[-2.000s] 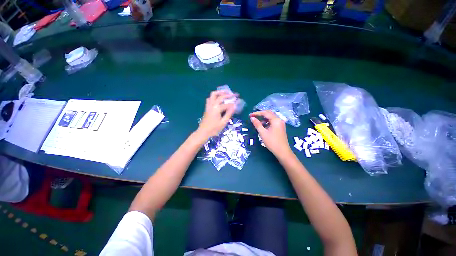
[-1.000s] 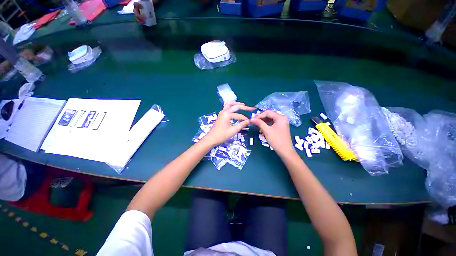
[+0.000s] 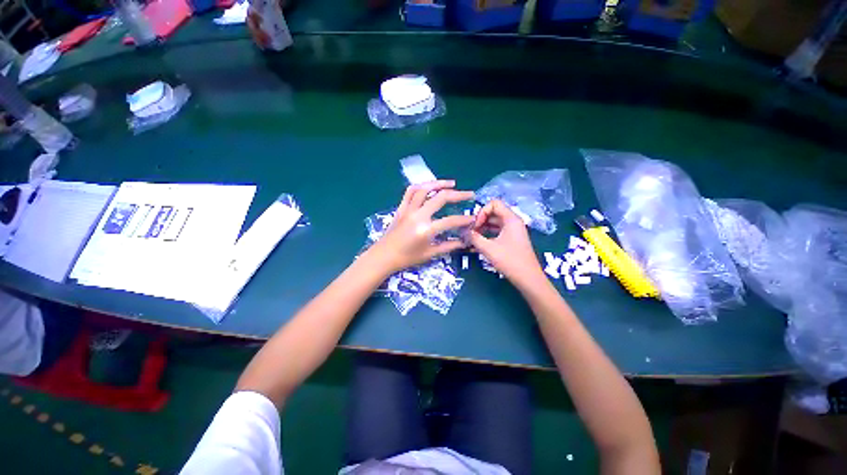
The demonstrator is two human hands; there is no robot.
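Note:
My left hand (image 3: pixel 415 227) and my right hand (image 3: pixel 501 239) meet at their fingertips over the bench (image 3: pixel 306 121). Between the fingertips is something small and pale, perhaps a small clear bag; it is too small and covered to tell. The filled small bags (image 3: pixel 423 286) lie in a glittering heap under and below my left hand. The stack of small flat bags (image 3: pixel 417 170) lies just behind my left hand. Loose small white parts (image 3: pixel 578 263) lie right of my right hand, with a few more beside its fingers. A medium clear bag (image 3: pixel 539 193) lies behind my right hand.
A yellow utility knife (image 3: pixel 622 264) touches large clear bags (image 3: pixel 669 237) at right. At left are a printed sheet (image 3: pixel 162 241) and a long bagged white item (image 3: pixel 249 260). White rounded units in clear bags (image 3: pixel 407 96) are spaced along the far part. Blue cartons (image 3: pixel 492 14) stand behind.
My left hand has gone from the stack of small flat bags to my right hand's fingertips. The far white rounded unit has shifted slightly right.

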